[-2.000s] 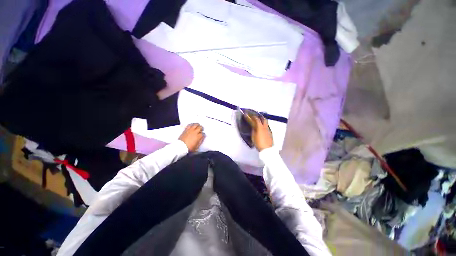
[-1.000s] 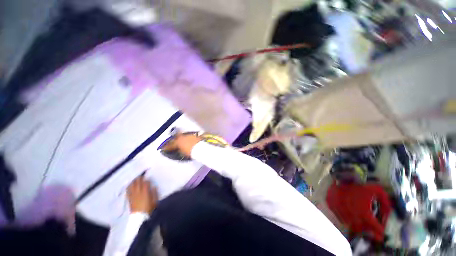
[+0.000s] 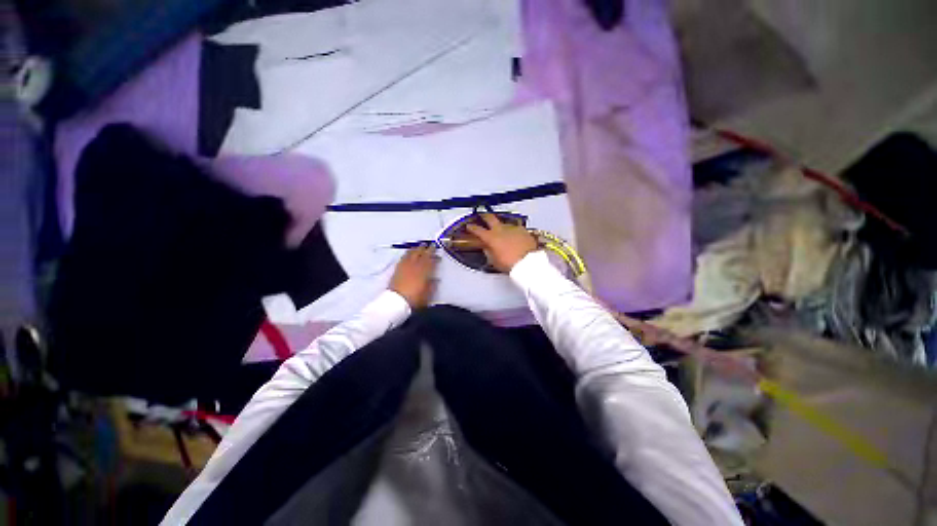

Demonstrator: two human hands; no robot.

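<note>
A white panel (image 3: 411, 164) lies flat with a long black seam line (image 3: 447, 202) across it. My right hand (image 3: 498, 242) grips a dark pointed iron (image 3: 472, 254) that rests on the panel below the seam, its tip pointing left. A yellow cord (image 3: 560, 250) leaves its right end. My left hand (image 3: 415, 273) lies on the panel just left of the iron's tip, beside a short black line. Whether its fingers hold any cloth I cannot tell.
Another white piece (image 3: 380, 57) lies beyond the panel on the purple-pink cloth (image 3: 632, 154). A large black garment heap (image 3: 164, 277) is at the left. A blue padded bar (image 3: 139, 51) and a white roll (image 3: 33, 80) are at the far left. Fabric scraps (image 3: 812, 252) lie at the right.
The view swung right, then back over the table. The iron has turned so its tip points left and has moved left towards my left hand. The black heap's shape has changed.
</note>
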